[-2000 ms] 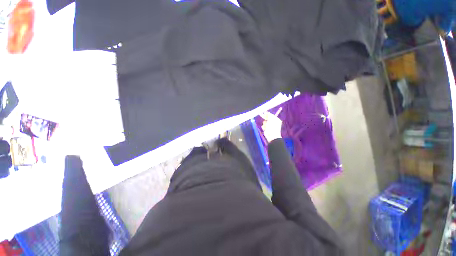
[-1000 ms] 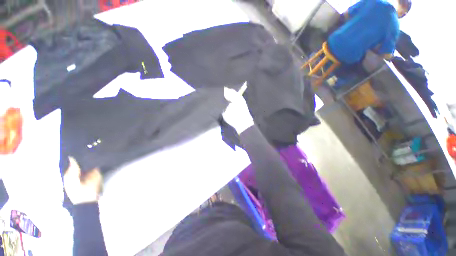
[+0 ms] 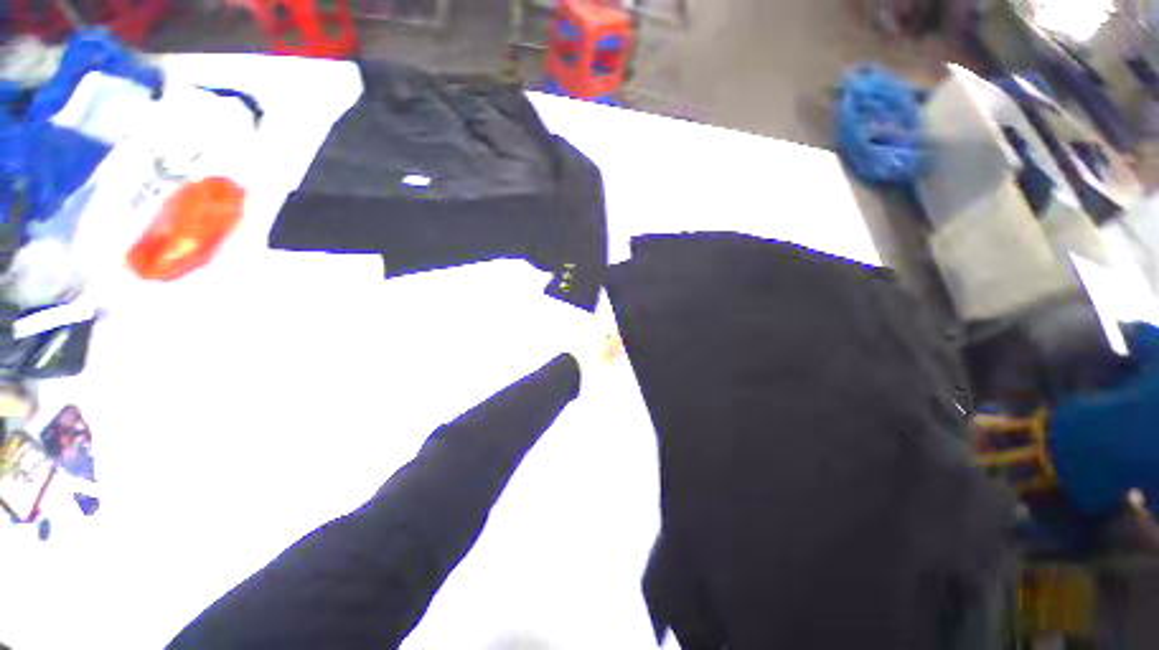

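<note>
A large black cloth piece or stack [image 3: 813, 432] lies on the right of the white table [image 3: 305, 381]. Another black garment [image 3: 432, 210], with a small white label and small yellowish marks, lies at the far middle. My left sleeve reaches in from the lower left. My left hand [image 3: 604, 340] is at its end, beside the upper left edge of the large black cloth. The hand is washed out against the table, so its fingers and grip cannot be made out. My right hand is not in view.
An orange-red plastic patch [image 3: 188, 229] lies at the left, with blue and white bags [image 3: 76, 127] behind it. A dark case [image 3: 51, 349] and small items lie at the left edge. Red stools [image 3: 589, 48] stand beyond the table. A person in blue [image 3: 1118, 432] is at the right.
The view has swung towards the table's far end. The black cloth by my hands is now gathered at the right, and white table shows where it lay. My right hand has left the view.
</note>
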